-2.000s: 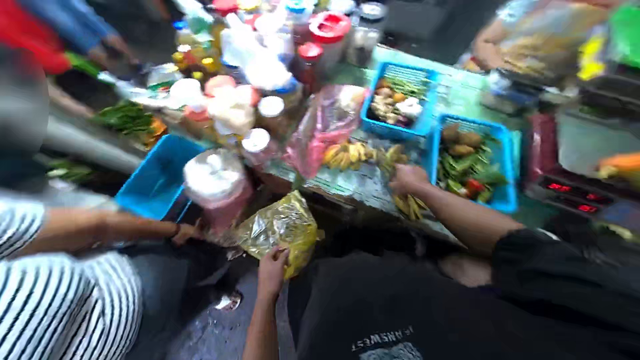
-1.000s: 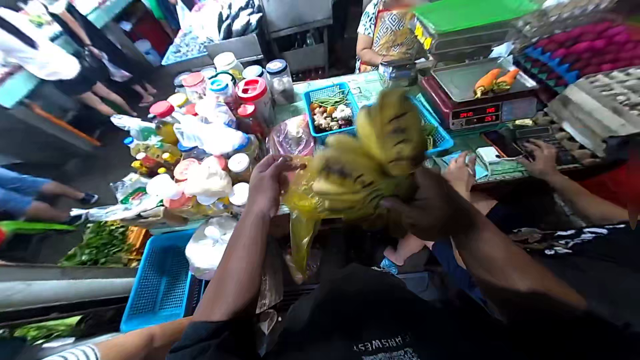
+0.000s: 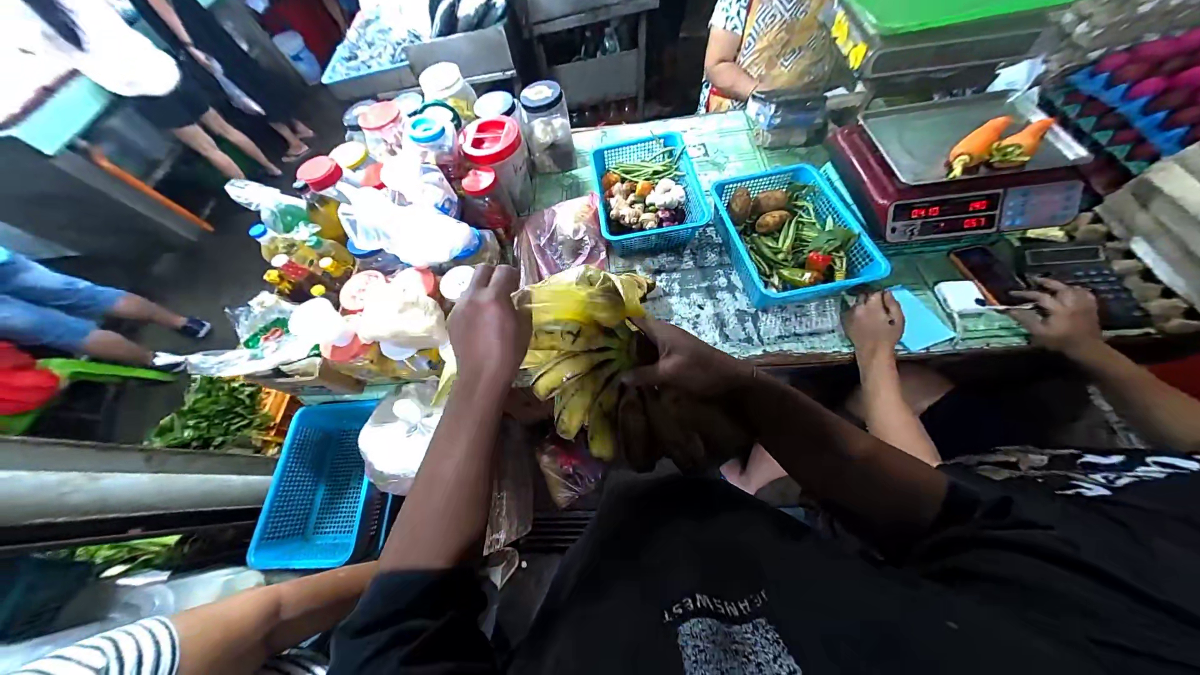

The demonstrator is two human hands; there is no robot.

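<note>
My left hand (image 3: 489, 323) grips the edge of a thin yellow plastic bag (image 3: 574, 298) in front of my chest. With my right hand (image 3: 689, 361) I hold a bunch of bananas (image 3: 586, 380) by its stem. The yellow bag lies over the top of the bunch, while the lower fruit hangs out below it. Part of the bunch is in shadow under my right hand. Behind the bag, a pink plastic bag (image 3: 565, 236) rests on the table.
Beyond are two blue baskets of vegetables (image 3: 708, 202), (image 3: 867, 262) and a red digital scale (image 3: 923, 220) bearing carrots (image 3: 982, 142). Lidded jars (image 3: 497, 155) and bottles crowd the left. A blue basket (image 3: 314, 487) stands lower left. At right, another person's hands (image 3: 877, 323) rest near a phone (image 3: 986, 274).
The bananas, on the table two seconds ago, were lifted by my right hand and now sit lower and partly under the yellow bag. The view has swung to the right.
</note>
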